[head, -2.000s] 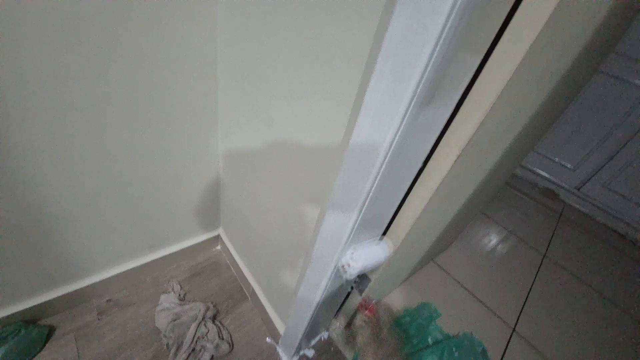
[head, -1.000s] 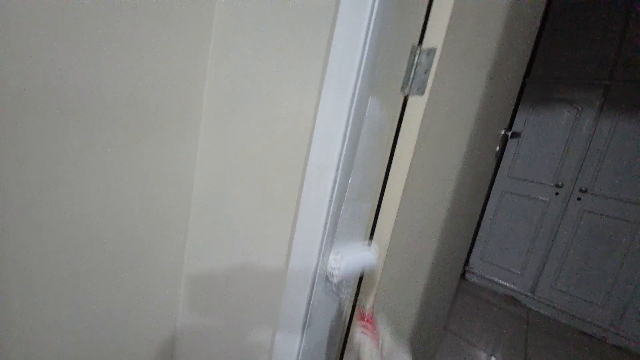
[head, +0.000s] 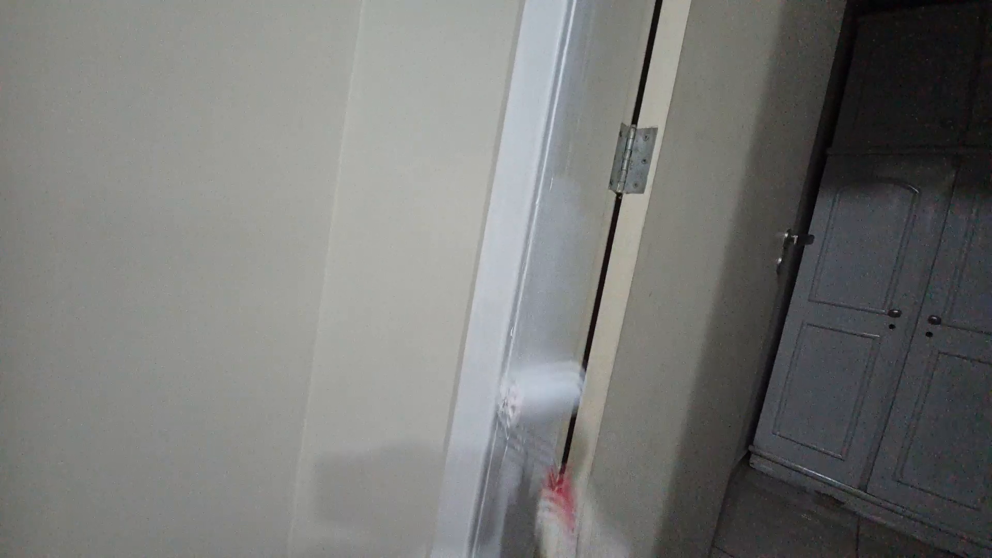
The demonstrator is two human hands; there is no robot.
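Note:
A small white paint roller (head: pixel 542 394), blurred by motion, lies against the inner face of the door frame (head: pixel 558 256), which looks wet and shiny. Its wire arm runs down to a red part of the handle (head: pixel 559 492). At the bottom edge, what seems to be my right hand (head: pixel 556 531) is closed around the handle; it is blurred and mostly cut off. My left hand is out of view.
A metal hinge (head: pixel 634 160) joins the frame to the open door (head: pixel 697 232), which has a lever handle (head: pixel 789 240). Beyond stands a grey panelled cupboard (head: pixel 860 364) on a tiled floor (head: pixel 763 504). Plain wall (head: pixel 178 271) fills the left.
The view has tilted up from the floor to the hinge and cupboard. The roller has moved up along the frame. The floor cloth and green plastic seen earlier are out of view.

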